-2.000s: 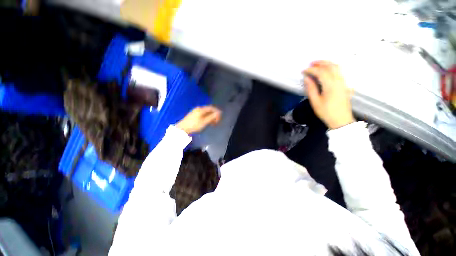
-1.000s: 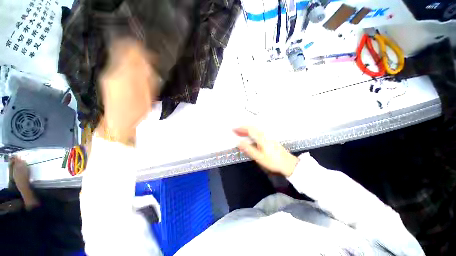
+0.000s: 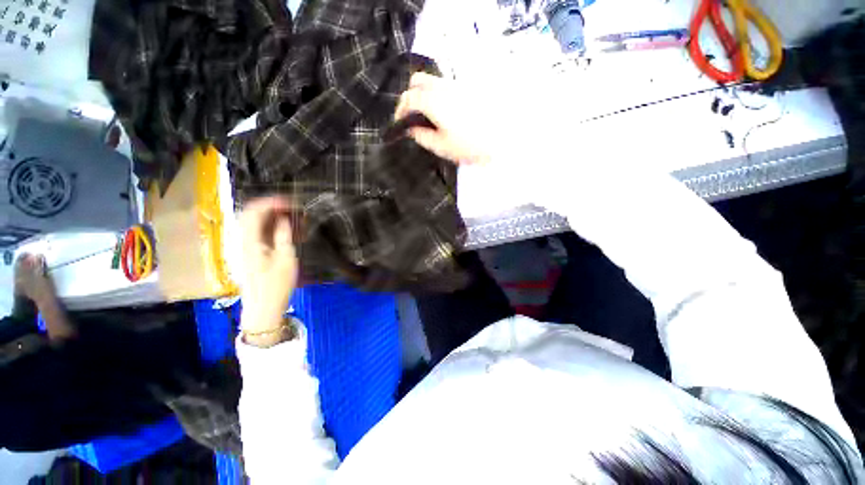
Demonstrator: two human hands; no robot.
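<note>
A dark brown plaid garment piece (image 3: 356, 166) with thin cream checks lies bunched over the table and hangs over its front edge. My left hand (image 3: 275, 246) is at the cloth's left lower edge, blurred, with its fingers partly hidden. My right hand (image 3: 441, 118) is at the cloth's right edge with its fingers curled on the fabric. Whether the fingertips pinch the cloth is unclear at the left hand. More dark plaid cloth (image 3: 194, 76) is heaped at the upper left.
Red and yellow scissors (image 3: 735, 40) lie at the upper right, near a grey-blue cylinder (image 3: 566, 26). A taped cardboard box (image 3: 185, 232) and grey box (image 3: 66, 170) stand left. A blue crate (image 3: 356, 369) is below the table. Another person's hand (image 3: 33, 277) is far left.
The plaid cloth has come down and toward the table's front edge. My left hand has moved down, and my right hand up onto the cloth. The cardboard box now shows.
</note>
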